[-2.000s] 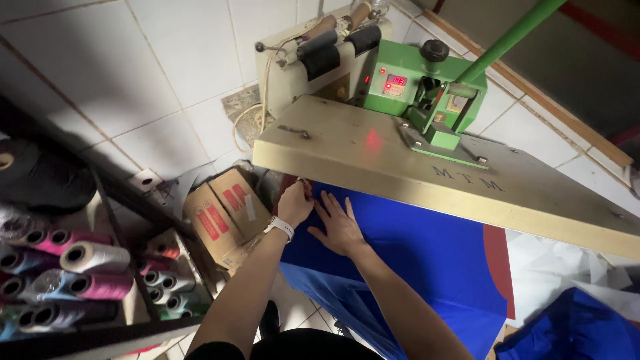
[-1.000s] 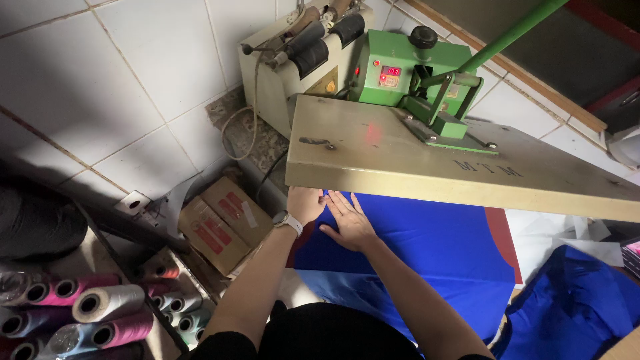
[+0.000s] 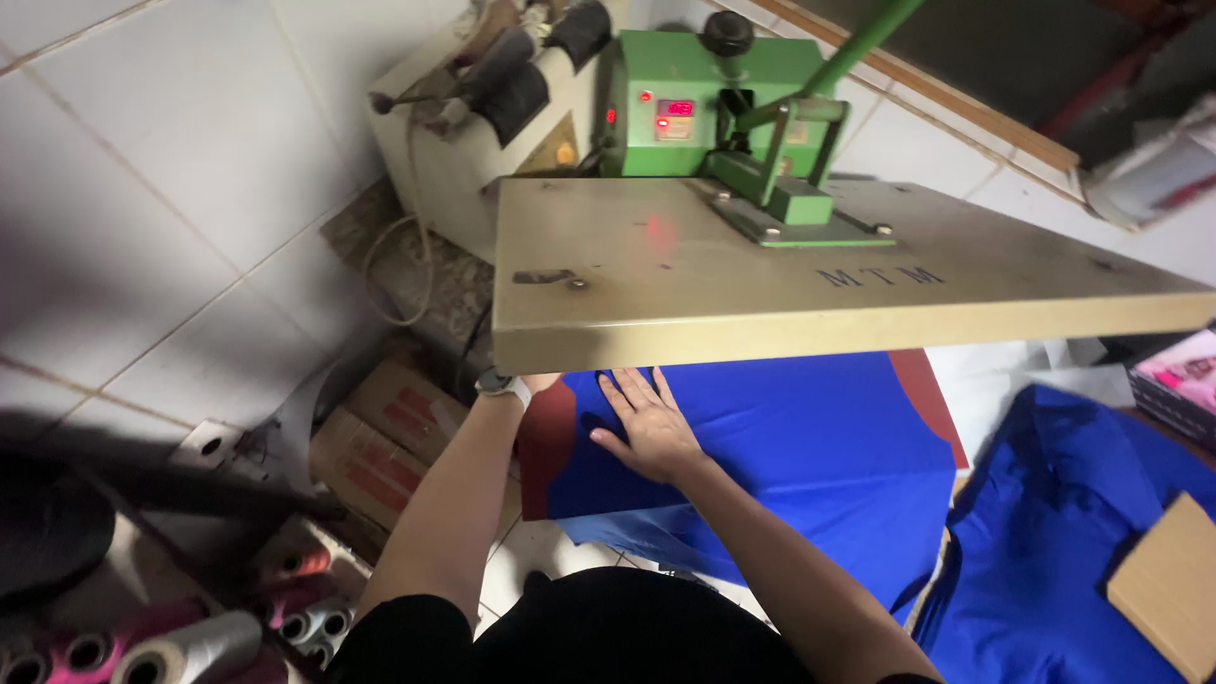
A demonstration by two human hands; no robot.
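Note:
Blue fabric (image 3: 779,456) lies over the reddish lower bed (image 3: 548,446) of a green heat press (image 3: 665,95), its near side hanging over the edge. Above it is the raised upper plate (image 3: 703,275), beige and flat. My right hand (image 3: 651,427) rests palm down on the fabric near its left part, fingers spread and fingertips at the shade under the plate's front edge. My left hand (image 3: 543,382) reaches under the plate's left front corner; a watch is on that wrist, the fingers are hidden, and whether they hold anything cannot be told.
More blue fabric (image 3: 1054,532) lies heaped at the right, with a piece of cardboard (image 3: 1173,579) on it. Cardboard boxes (image 3: 380,456) stand on the left below the press. Thread cones (image 3: 190,646) fill a rack at lower left. A beige machine with rollers (image 3: 503,95) stands behind.
My left hand has gone farther under the plate, where its fingers no longer show. My right hand's fingers are spread wider than a second ago. The view has shifted.

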